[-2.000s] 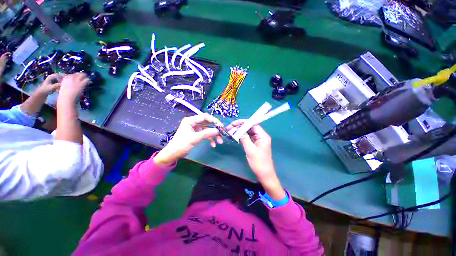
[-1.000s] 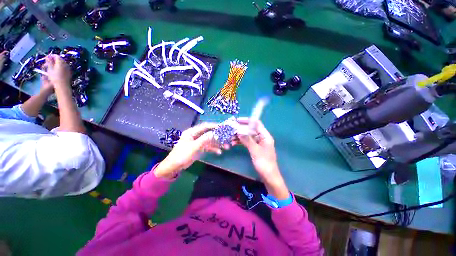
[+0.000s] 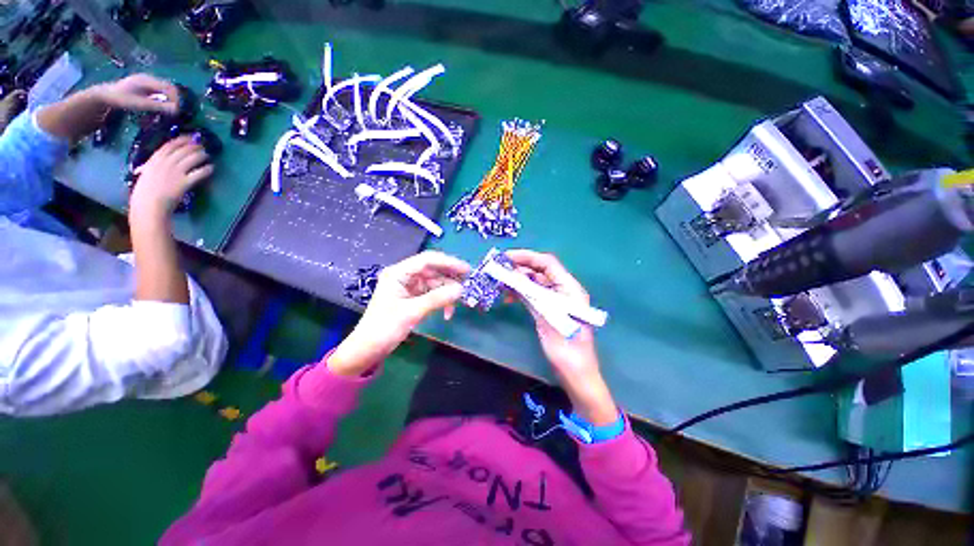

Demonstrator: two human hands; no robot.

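Note:
My left hand [image 3: 409, 299] and my right hand [image 3: 553, 299] hold a small circuit board [image 3: 484, 284] between their fingertips, above the bench's near edge. White flat cables [image 3: 537, 295] run from the board over the fingers of my right hand. The ESD parts tray [image 3: 310, 237] lies ahead to the left, with more white flat cables [image 3: 390, 144] on boards at its far part. Small black pieces [image 3: 364, 284] lie at its near corner.
A wire harness bundle [image 3: 504, 179] and round black parts [image 3: 624, 169] lie ahead. Screw feeders [image 3: 764, 192] stand at right, with an electric screwdriver [image 3: 854, 243] hanging over them. Another person's hands [image 3: 171, 171] work on black units at left.
The board has turned so its face shows, and the white flat cables have swung from pointing away to lying over my right hand. The other person's hands have moved at left.

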